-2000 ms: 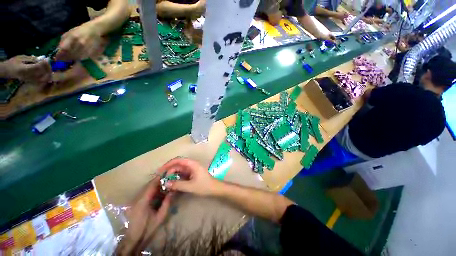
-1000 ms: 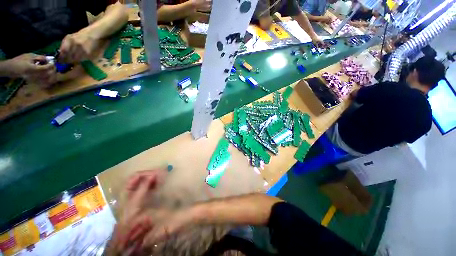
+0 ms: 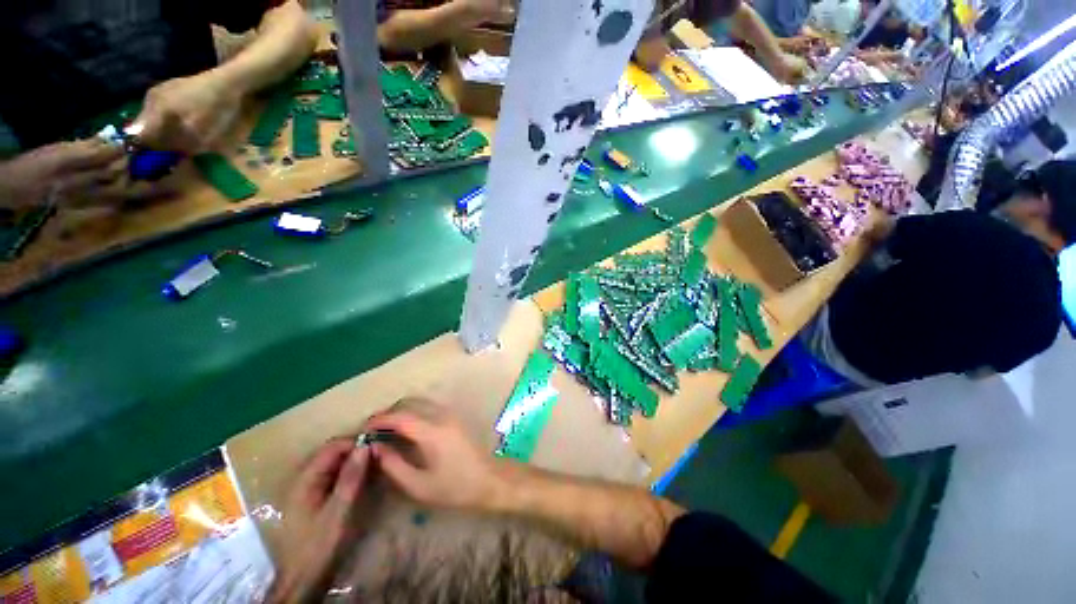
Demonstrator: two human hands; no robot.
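Note:
My left hand (image 3: 321, 501) and my right hand (image 3: 434, 454) meet over the brown cardboard (image 3: 454, 389), fingertips together. Between them is a small board (image 3: 366, 440), a tiny pale and dark piece mostly hidden by the fingers. My right hand's fingertips close on it; my left fingertips press against it from the left. A green circuit board panel (image 3: 527, 407) lies alone just right of my right hand. The board pile (image 3: 649, 336) lies farther right, past the post. A round green scrap (image 3: 419, 518) lies on the cardboard below my right hand.
A grey-white post (image 3: 519, 177) stands at the belt edge ahead. Battery-and-board assemblies (image 3: 195, 277) lie on the green belt (image 3: 319, 319). Printed sheets (image 3: 142, 531) lie at left. A carton of dark parts (image 3: 779, 242) and a person in black (image 3: 968, 295) are right. Other people's hands (image 3: 195, 112) work across the belt.
My hands have moved up and forward from near my body, and their fingertips have come together around the small piece. The battery assemblies on the belt have shifted right.

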